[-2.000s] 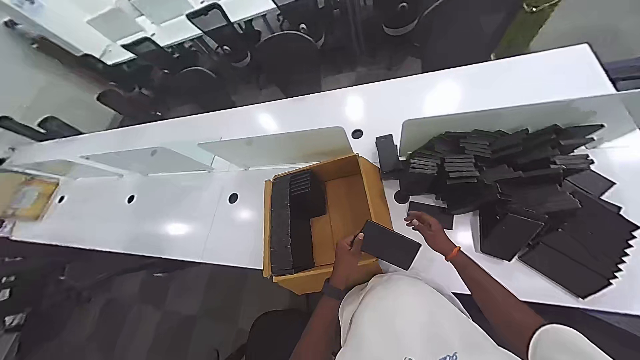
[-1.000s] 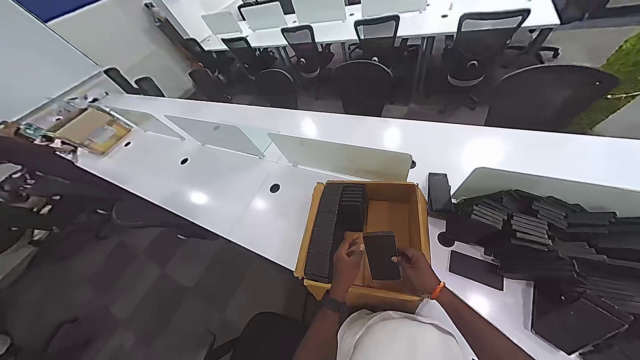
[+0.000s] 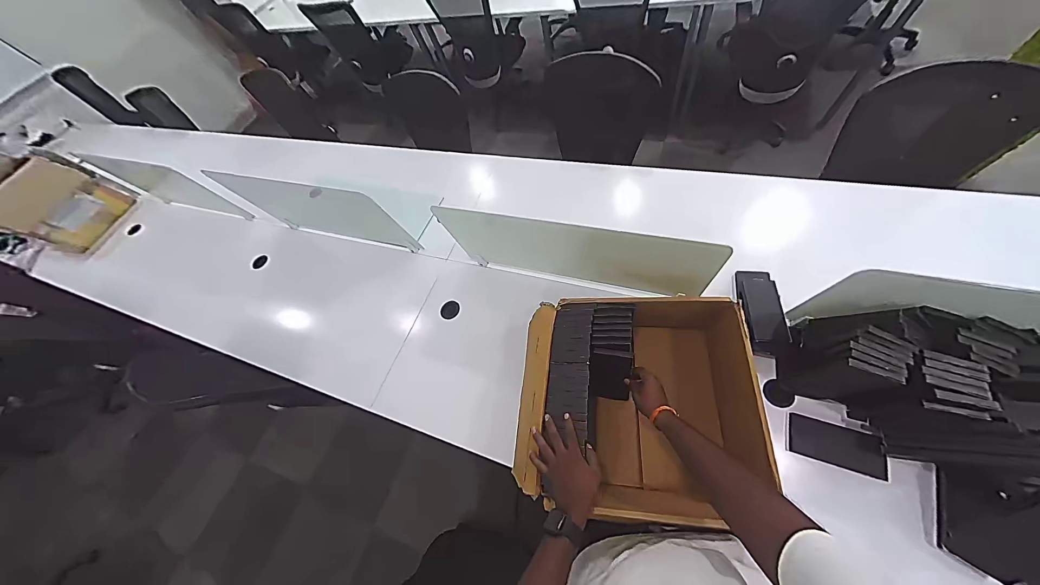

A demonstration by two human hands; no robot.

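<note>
A cardboard box [image 3: 674,313] stands open at the desk's near edge, with rows of thin black cases [image 3: 569,374] packed along its left side. My right hand [image 3: 647,392] reaches inside and grips the right edge of a flat black case [image 3: 611,374], which lies against the front of the shorter, second row. My left hand [image 3: 569,471] rests with spread fingers on the near end of the long left row. Right of the box, a single black case [image 3: 837,445] lies flat on the white desk, beside a large heap of similar cases [image 3: 959,382].
A narrow black object [image 3: 762,313] lies beside the box's far right corner. Frosted divider panels [image 3: 585,252] stand along the white desk [image 3: 341,325]. Another cardboard box [image 3: 49,203] is at the far left. Office chairs [image 3: 601,97] stand beyond the desk.
The black case, held in front of me between both hands earlier, is now down inside the box in my right hand. My left hand has let go of it and moved onto the left row.
</note>
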